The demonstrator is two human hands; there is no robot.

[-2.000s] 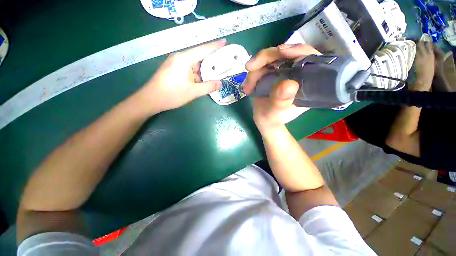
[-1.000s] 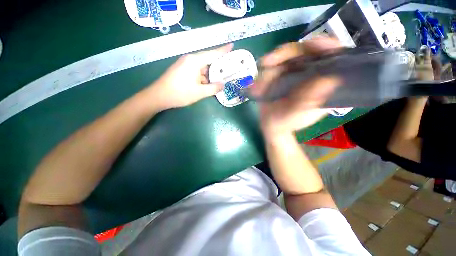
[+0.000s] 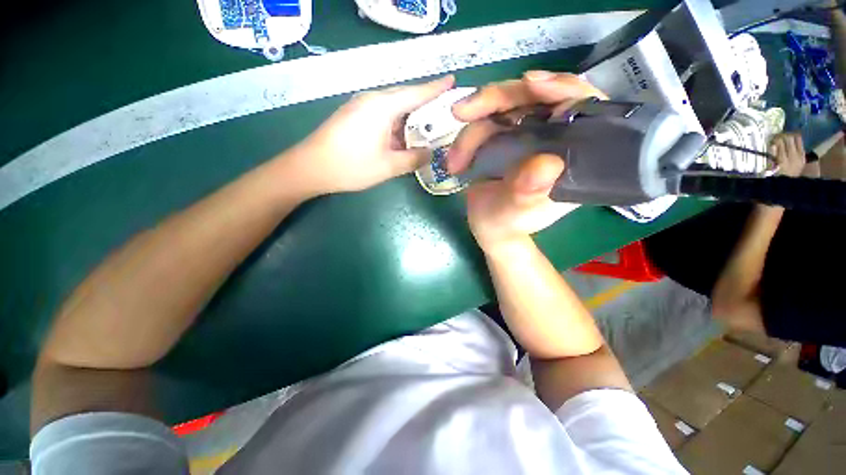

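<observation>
A white housing shell [image 3: 436, 118] lies on the green bench, its hole side up. My left hand [image 3: 366, 139] grips its left edge between thumb and fingers. A blue circuit board [image 3: 439, 165] shows in the lower part of the shell. My right hand [image 3: 515, 153] is wrapped around the grey electric screwdriver [image 3: 603, 153], which lies nearly level with its black cord running off to the right. The screwdriver's front end points at the shell; its bit tip and the shell's right part are hidden behind my right fingers.
Two shells with blue boards [image 3: 255, 20] lie beyond the pale strip [image 3: 232, 100]. A white screw feeder [image 3: 640, 76] stands at the right, white shells [image 3: 742, 139] beside it. Farther right are blue wired parts [image 3: 812, 74] and another person's arm [image 3: 756, 241]. A red stool [image 3: 626, 263] and cartons are below.
The screwdriver swung right in a blur, then came back over the shell. The held shell has shifted slightly right. The shells beyond the strip have moved left.
</observation>
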